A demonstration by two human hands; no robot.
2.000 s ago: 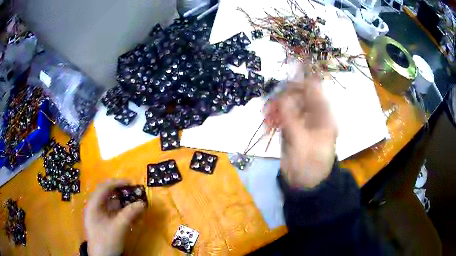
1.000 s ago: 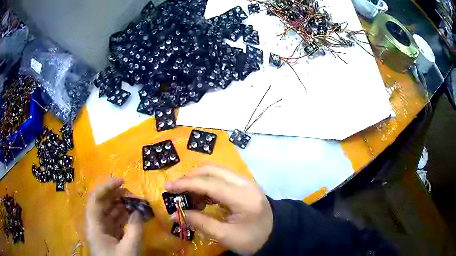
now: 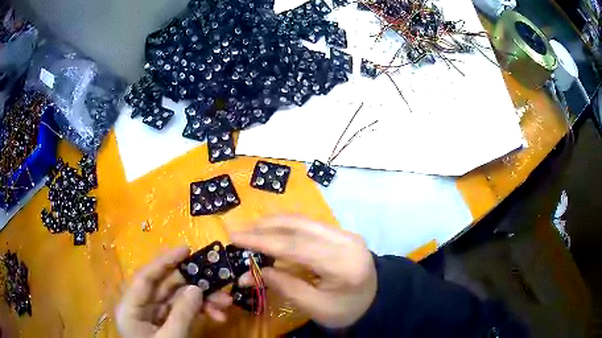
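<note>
My left hand (image 3: 162, 297) holds a black LED board (image 3: 210, 269) by its lower left edge, its pale round dots facing up. My right hand (image 3: 317, 270) holds a small wired board (image 3: 247, 259) with red and yellow wires hanging down, close against the LED board's right side. Whether the two boards are joined cannot be told. Another dark board (image 3: 244, 297) shows just below, between the hands; what supports it is unclear. Two loose LED boards (image 3: 214, 195) (image 3: 270, 177) lie beyond the hands. A small wired board (image 3: 321, 173) lies to their right, its leads pointing up and away.
A large heap of LED boards (image 3: 231, 66) and a tangled pile of wired boards (image 3: 422, 30) lie on the white sheet (image 3: 422, 125). A tape roll (image 3: 526, 49) stands at the right. A blue bin (image 3: 38, 155), a plastic bag (image 3: 76, 92) and small board clusters (image 3: 69, 201) are at the left.
My right hand came from the wire pile to my left hand with a wired board. Since a second ago, the left hand's LED board has turned face up and moved against the wired board.
</note>
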